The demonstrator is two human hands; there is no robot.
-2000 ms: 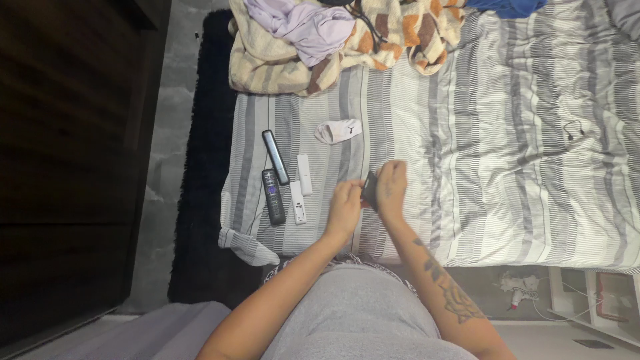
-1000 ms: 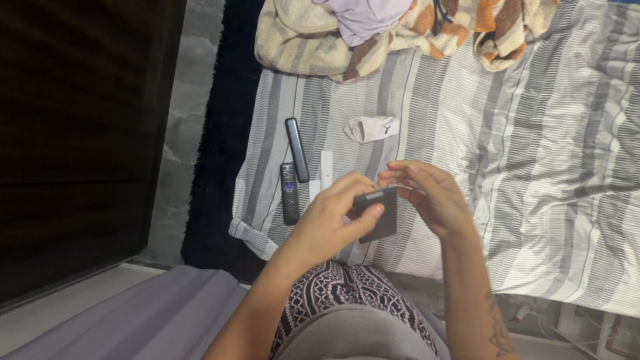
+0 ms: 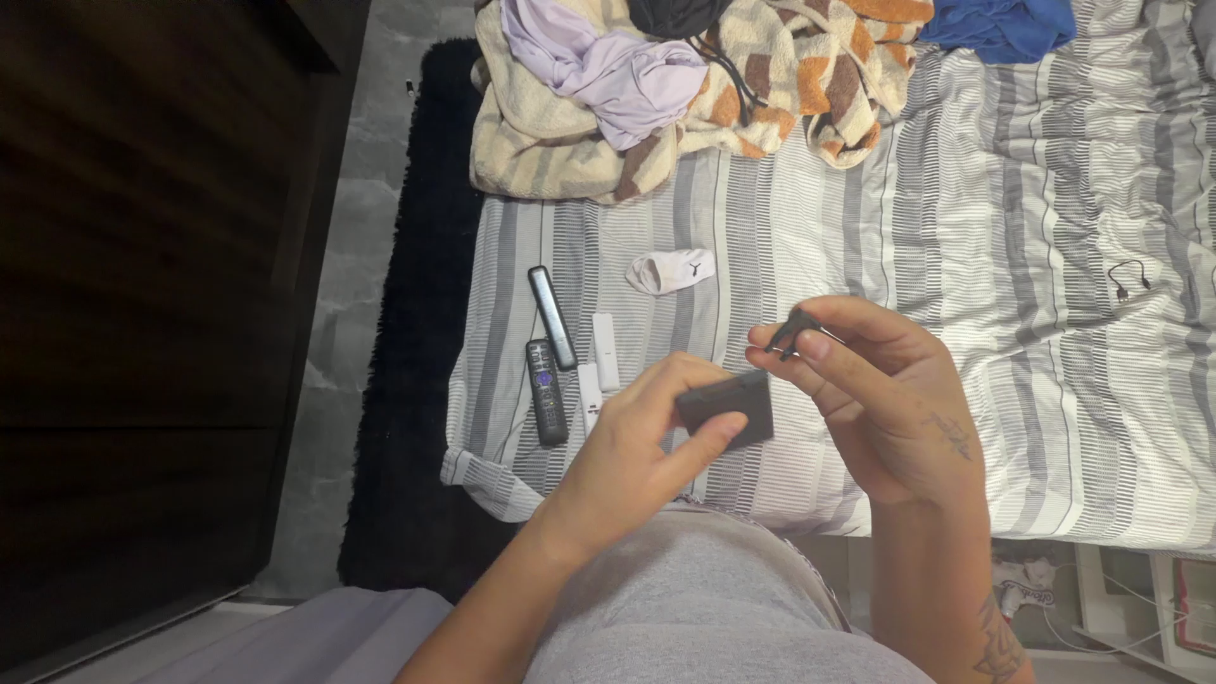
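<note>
My left hand grips a flat dark rectangular case or device, thumb across its face. Just right of it and a little higher, my right hand pinches a small dark piece, perhaps a cover or clip, between thumb and fingers; the two dark parts are apart. On the striped bedspread to the left lie a black remote control with coloured buttons, a long dark glossy case, and two slim white pieces, one beside the other. A white ankle sock lies farther up.
A patterned blanket with a lilac cloth on it lies across the far side, near a blue cloth. A short cable rests at right. A black shaggy rug and dark wardrobe stand left of the bed.
My right hand now holds the small dark piece clear of the flat dark object. One second ago its fingers were at that object's top edge. The view has shifted.
</note>
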